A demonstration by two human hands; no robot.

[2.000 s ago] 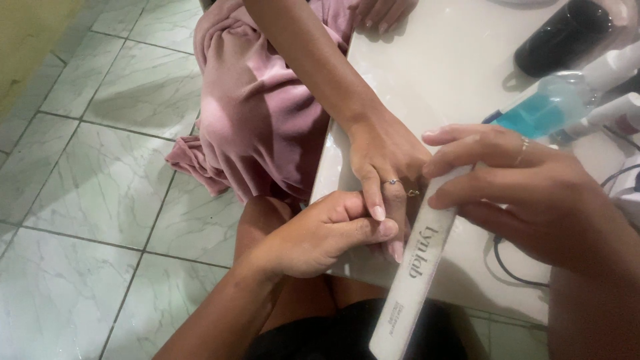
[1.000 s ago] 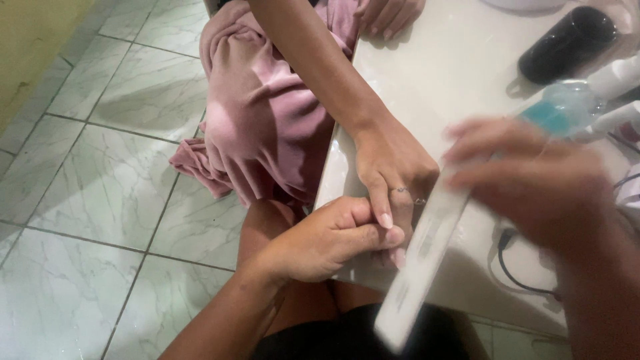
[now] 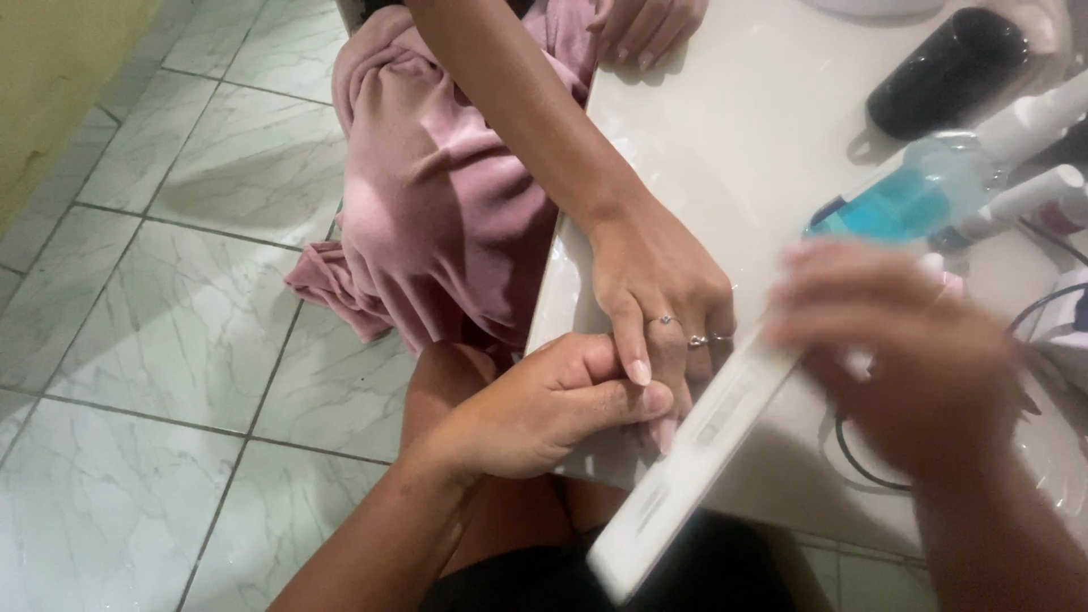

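With my left hand [image 3: 544, 408] I grip the fingers of another person's hand [image 3: 663, 272], my thumb lying across them near the nails. That hand rests palm down over the table corner and wears thin rings. My right hand [image 3: 892, 348], blurred, holds a long white nail file [image 3: 697, 459] by its upper end. The file slants down to the left, its middle beside the fingertips of the held hand; whether it touches a nail cannot be told. Printing on the file is smeared.
On the white table [image 3: 722, 127] stand or lie a bottle of blue liquid [image 3: 901, 200], a black cylindrical object [image 3: 948, 72], white bottles [image 3: 1041, 110] and a dark cable [image 3: 867, 476]. The person's other hand [image 3: 650, 30] rests at the far edge, near pink cloth [image 3: 459, 178].
The file and my right hand, sharp two seconds ago, are now blurred by motion. My left hand keeps its hold on the other person's fingers.
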